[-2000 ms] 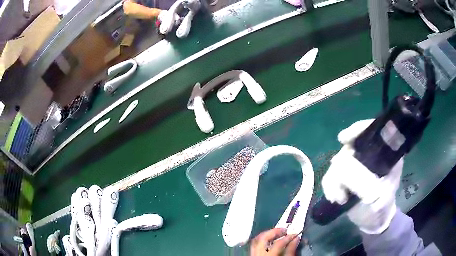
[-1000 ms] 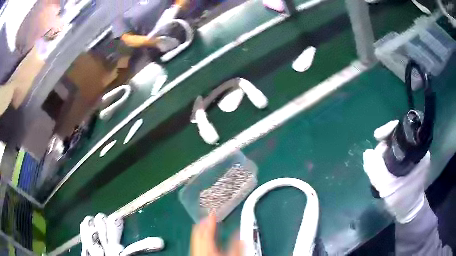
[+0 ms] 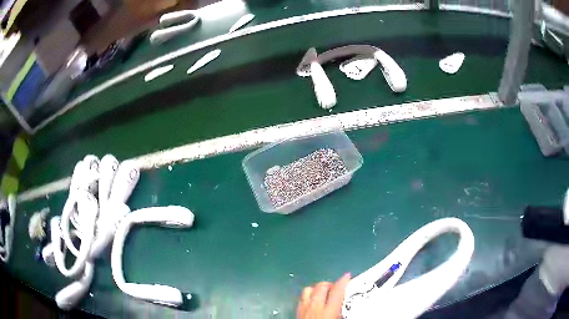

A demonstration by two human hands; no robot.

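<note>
A white U-shaped neck fan body (image 3: 458, 240) lies at the lower right of centre, its open arm showing a small blue part (image 3: 394, 268) and thin dark wire. My bare left hand (image 3: 324, 300), cut off by the bottom edge, has its fingers closed on the end of that arm. My gloved right hand (image 3: 566, 209) is mostly outside the right edge, around the black electric screwdriver (image 3: 541, 223), right of the fan and apart from it. The screwdriver's tip cannot be made out. A clear screw tub (image 3: 256, 167) with heaped tiny screws stands on the green bench.
White neck fans (image 3: 103, 230) are piled at left, with a single one (image 3: 150, 291) beside them. Beyond the pale rail (image 3: 412, 115), the belt carries a grey-brown neck fan (image 3: 323, 84) and loose covers (image 3: 452, 62). A grey post (image 3: 516, 56) and divided trays (image 3: 543, 128) are at right.
My left hand has left the tub's near edge and now grips the fan's end. The fan is turned, showing its open arm. My right hand with the screwdriver is now largely outside the view.
</note>
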